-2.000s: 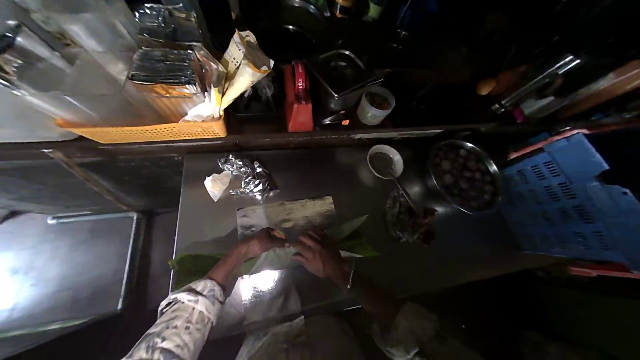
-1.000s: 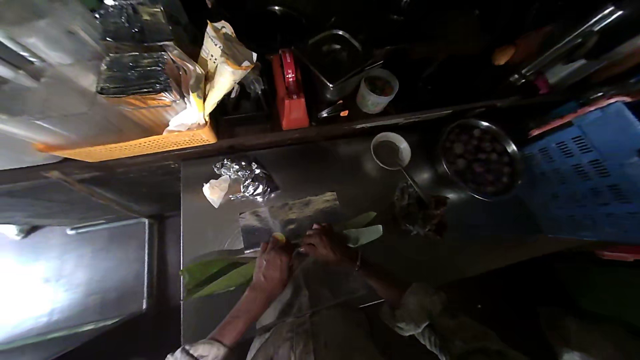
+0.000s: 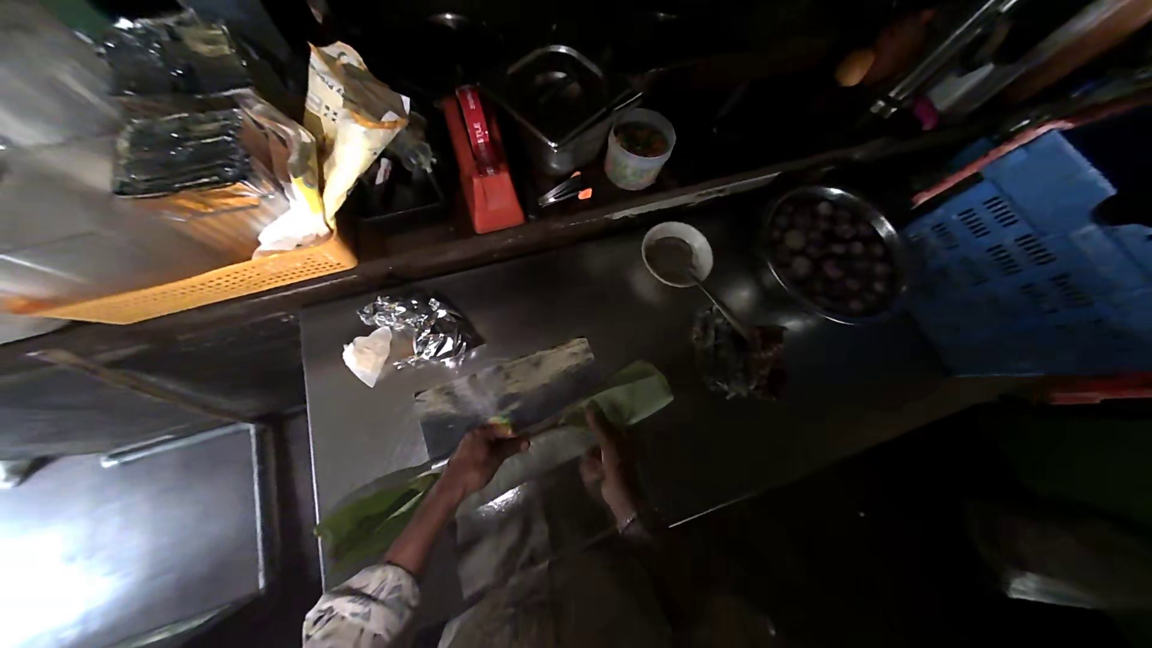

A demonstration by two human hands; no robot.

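Observation:
A long green leaf (image 3: 630, 394) lies across the near part of the metal counter, with another green stretch of leaf (image 3: 373, 522) at its left. My left hand (image 3: 481, 457) pinches the folded middle of the leaf, where something small and yellow-green shows at the fingertips. At the leaf's right part is my right hand (image 3: 610, 463), its index finger stretched onto the leaf and the other fingers curled; its grip is too dark to tell. Just beyond the hands lies a flat silvery sheet (image 3: 540, 371), partly under the leaf.
Crumpled aluminium foil (image 3: 427, 331) and a white crumpled piece (image 3: 367, 356) lie at the left. To the right are a white bowl (image 3: 677, 255) with a spoon, a dark plastic bag (image 3: 727, 355), a metal bowl of round dark items (image 3: 832, 255) and a blue plastic crate (image 3: 1035, 261).
My hands, close together a second ago, are now farther apart. The right hand has moved right along the leaf, and more of the leaf shows between and beyond the hands.

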